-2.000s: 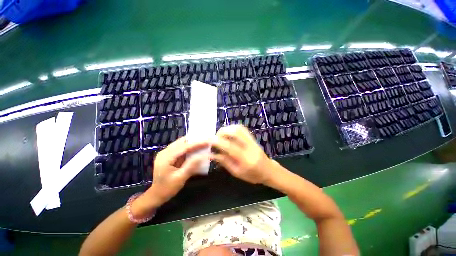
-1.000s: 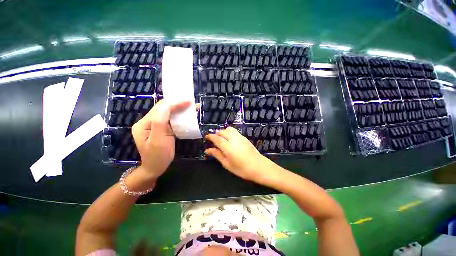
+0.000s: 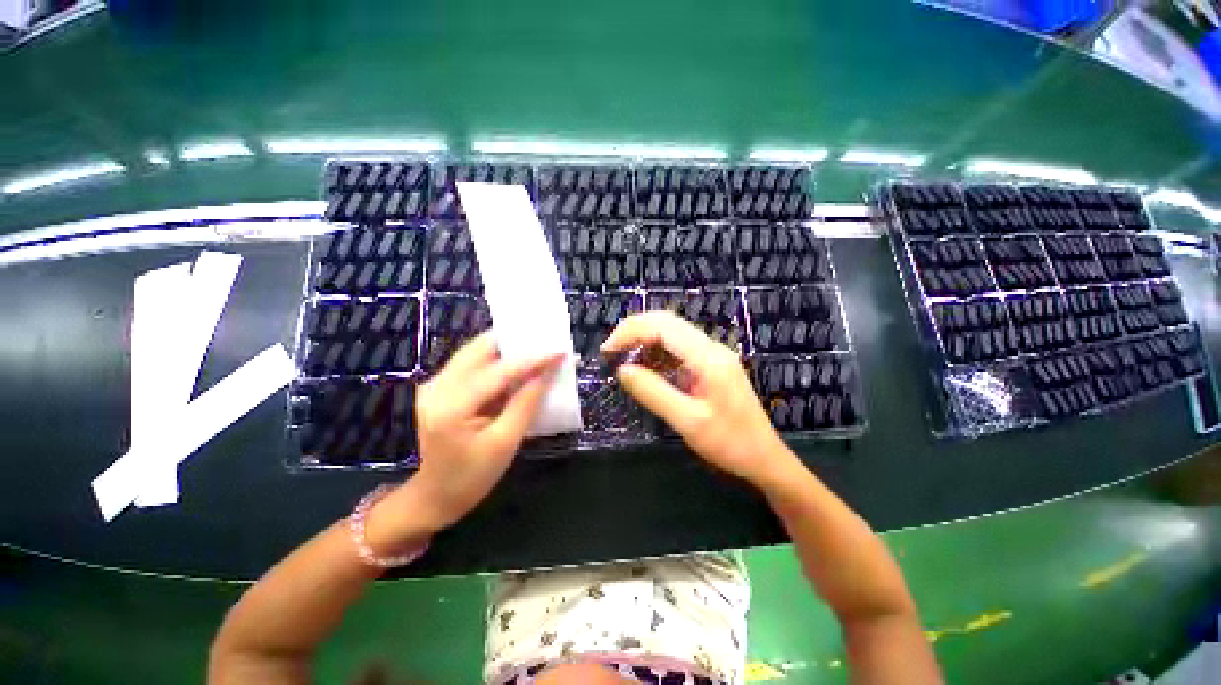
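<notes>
My left hand [image 3: 471, 418] grips a long white strip [image 3: 520, 274] near its lower end. The strip stands up over the near tray and bends a little. My right hand [image 3: 699, 396] is just right of the strip, with thumb and fingers curled close together above the tray; whether a small part is between the fingertips cannot be told. The near clear tray [image 3: 305, 402] holds slanted rows of black parts [image 3: 362, 335]. A shiny pocket [image 3: 613, 410] with few or no parts shows between my hands.
Several spare white strips [image 3: 164, 375] lie crossed at the left. A second tray of black parts [image 3: 1071, 321] is at the right, with a shiny pocket [image 3: 982, 399] at its near-left corner. A small pale-edged dark item [image 3: 1206, 406] lies at the far right. A pale rail [image 3: 147, 230] runs behind.
Since a second ago my left hand and the strip have moved right and lower in the view. My right hand has moved right and its fingers are raised. The shiny pocket now shows between them.
</notes>
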